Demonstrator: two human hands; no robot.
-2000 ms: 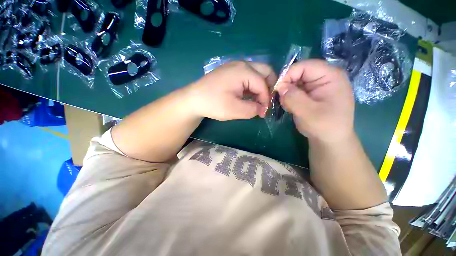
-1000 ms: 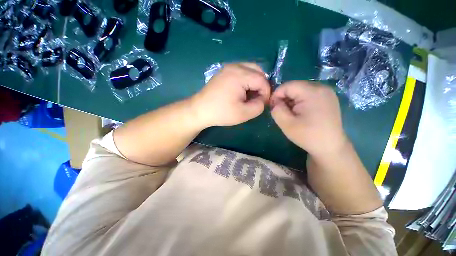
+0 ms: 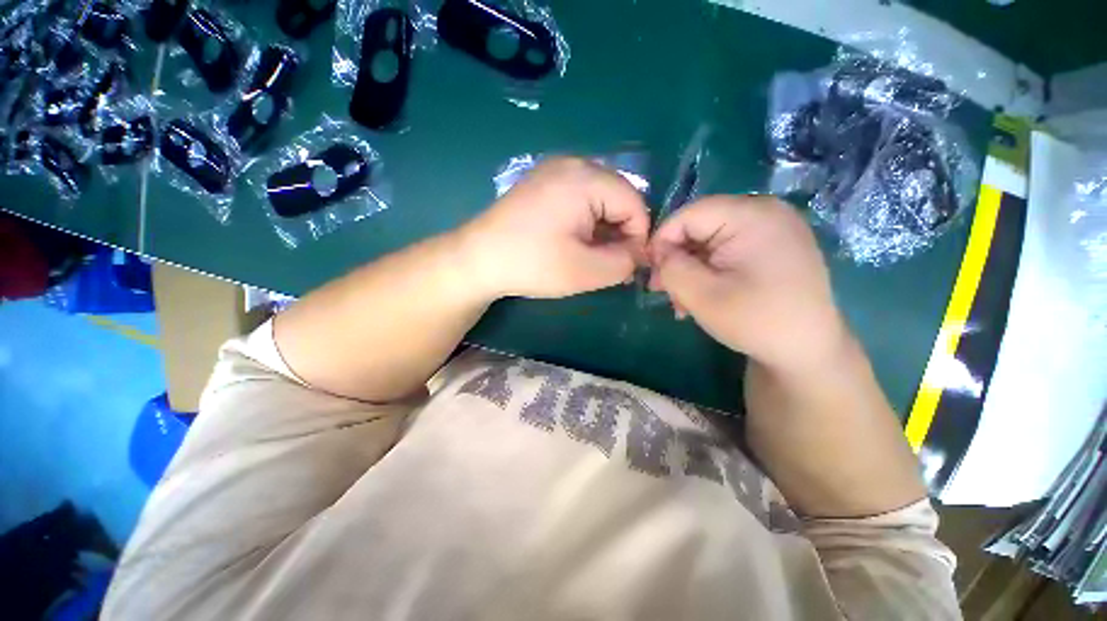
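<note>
My left hand (image 3: 552,231) and my right hand (image 3: 747,273) meet over the green bench, fingertips pinched together on a thin bagged panel (image 3: 687,178). The panel is seen edge-on in its clear bag and is mostly hidden by the fingers. Another clear bag (image 3: 516,171) lies on the bench, partly behind my left hand. Several bagged black panels (image 3: 318,181) lie spread on the bench at the left. A shiny bundle of bagged panels (image 3: 880,158) lies at the right.
Yellow-black edge tape (image 3: 959,322) runs down the right side, with a white sheet (image 3: 1050,328) beyond it. Stacked sheets (image 3: 1068,528) are at the lower right. A brown carton (image 3: 200,337) stands below the bench at the left, over blue floor.
Both hands have moved slightly closer together, and my right hand has turned and shifted a little down. The bagged panel has moved and tilted with them. The bundle at the right looks slightly shifted.
</note>
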